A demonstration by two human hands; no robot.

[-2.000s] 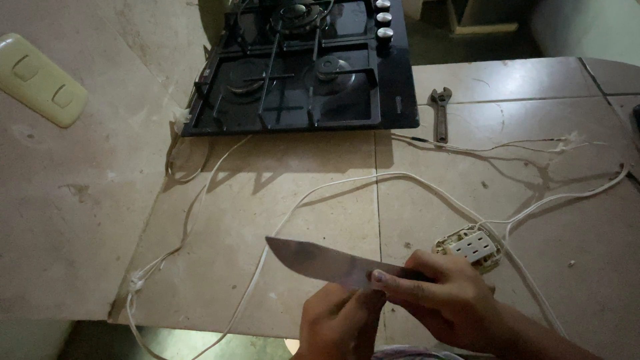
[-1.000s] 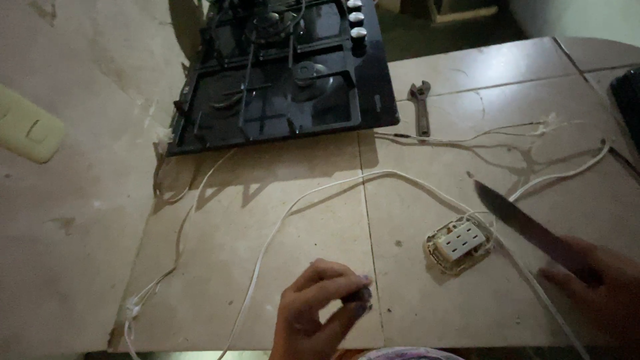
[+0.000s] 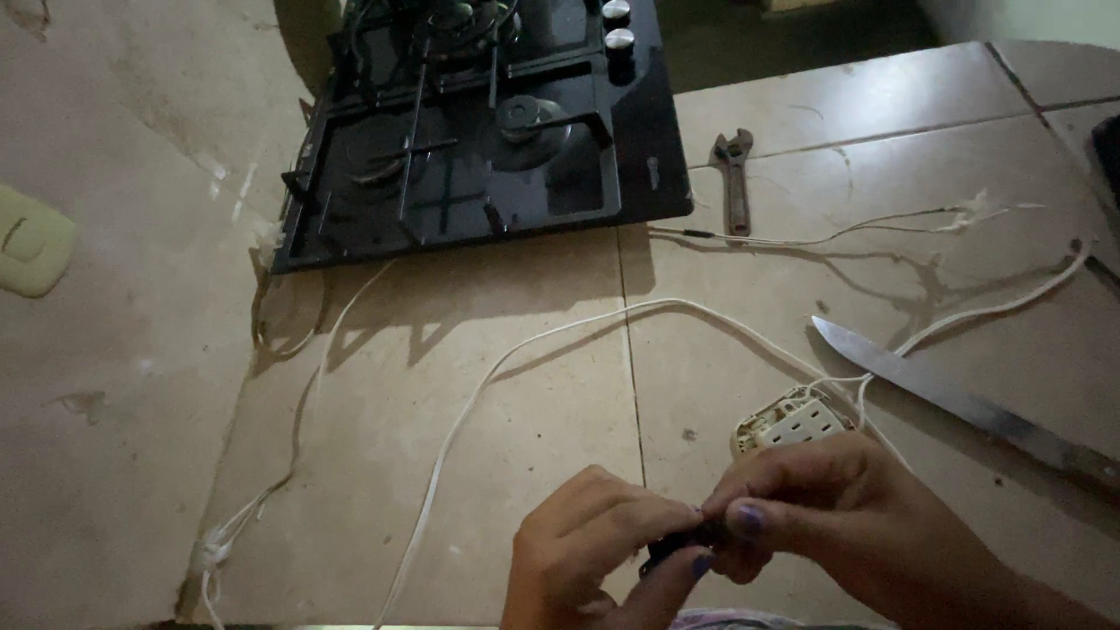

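Observation:
My left hand (image 3: 595,551) and my right hand (image 3: 831,516) meet at the table's near edge, both pinching a small dark object (image 3: 674,544) between thumb and fingers. What the object is cannot be told. Just beyond my right hand lies a cream multi-socket outlet (image 3: 801,424), its casing opened, with a white cable (image 3: 674,303) running beside it. A kitchen knife (image 3: 945,385) rests on the tiles to the right, its tip pointing up and left, touching neither hand.
A black gas cooktop (image 3: 490,157) stands at the back on the tiled table (image 3: 542,394). Beside it lie a rusty adjustable wrench (image 3: 736,184) and thin wires (image 3: 805,241). Knotted wires (image 3: 219,542) lie at the left edge. A cream switch plate (image 3: 33,241) is at far left.
The knife, in my right hand in both earlier frames, now lies on the table. My right hand has moved left to my left hand and also grips the small dark object.

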